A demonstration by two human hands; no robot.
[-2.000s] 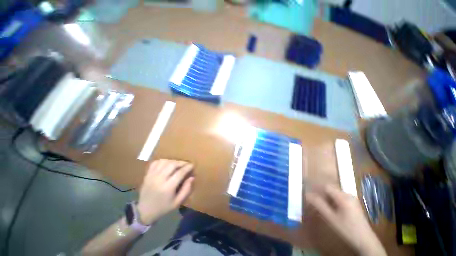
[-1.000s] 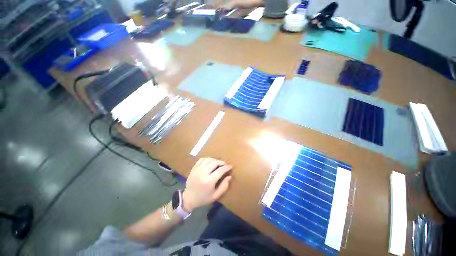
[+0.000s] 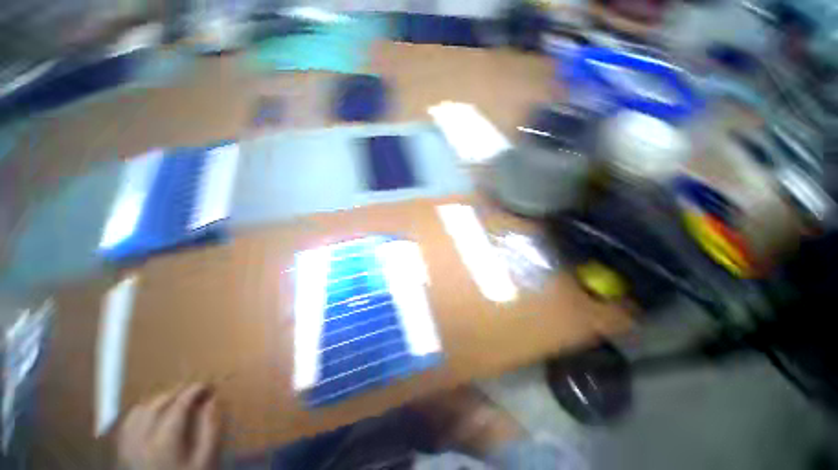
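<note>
The view is blurred. A blue solar cell string lies on the brown tabletop near its front edge, with a white strip along its left side and another along its right. My left hand rests on the table at the lower left, apart from the string, with nothing visible in it. My right hand and forearm show as a blurred skin patch at the table's front edge, just below the string; the fingers cannot be made out. A loose white strip lies left of the string.
A curved blue string stack and dark cells lie on the grey mat. White strips and shiny ribbon pieces lie right. A grey round body, white tub and stool-like dark round object stand right.
The view has swung right, so the string and my left hand appear further left. My right forearm, out of view one second ago, now shows at the table's front edge.
</note>
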